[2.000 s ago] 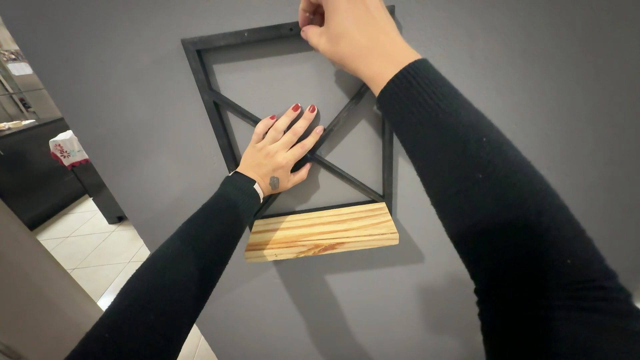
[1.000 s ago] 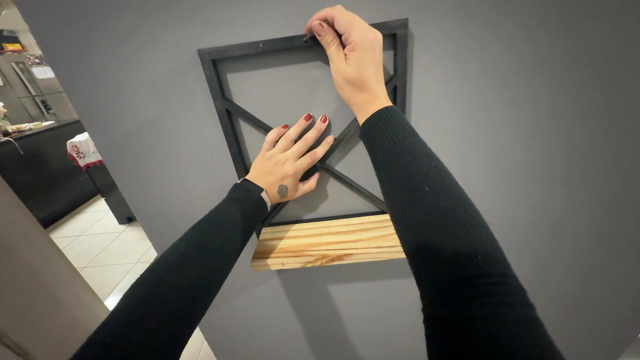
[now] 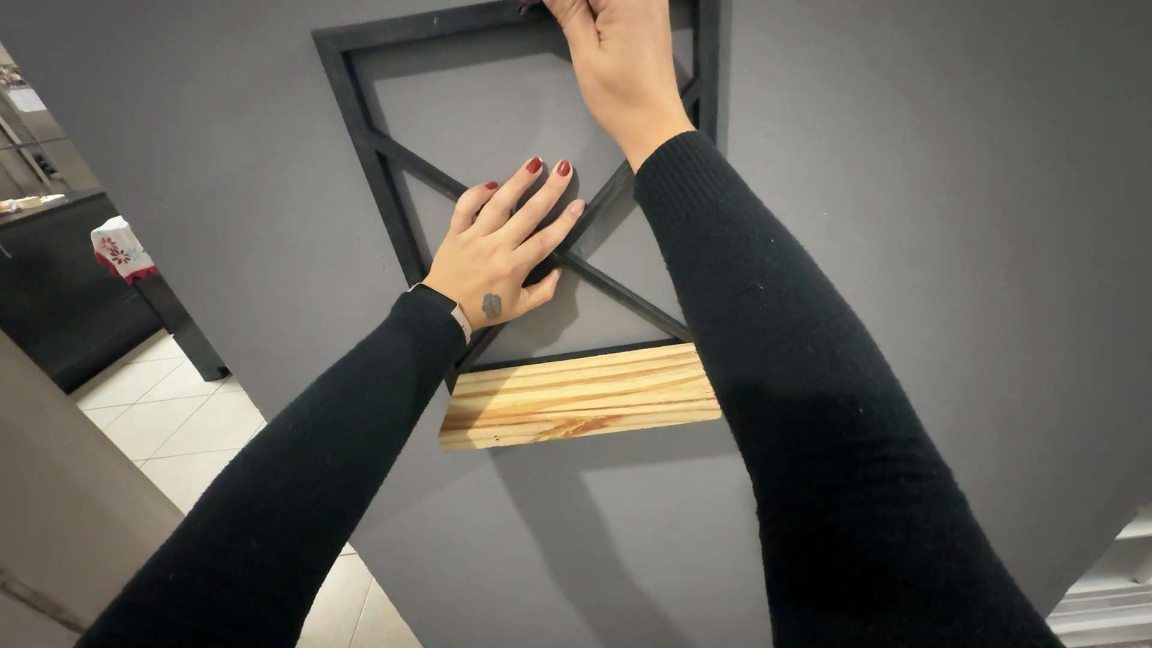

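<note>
A black square frame [image 3: 360, 135] with crossed bars lies against a grey wall [image 3: 900, 180]. Along its lower edge runs a light wooden shelf board [image 3: 580, 396] with a visible grain. My left hand [image 3: 504, 247] rests with spread fingers over the crossing of the bars, holding nothing. At the frame's top bar is my right hand [image 3: 625, 67], its fingers bent and pinched around something small and dark at the upper image edge; what it is cannot be made out.
On the left, beyond the wall's edge, stand a dark counter [image 3: 54, 288] and a red-and-white cloth [image 3: 123, 247] over a dark piece of furniture, above a tiled floor [image 3: 198, 405]. White shelves [image 3: 1111, 576] show at the lower right.
Two seconds ago my right hand was near the middle of the top bar; it then shifted right along it. My left hand stays on the crossed bars.
</note>
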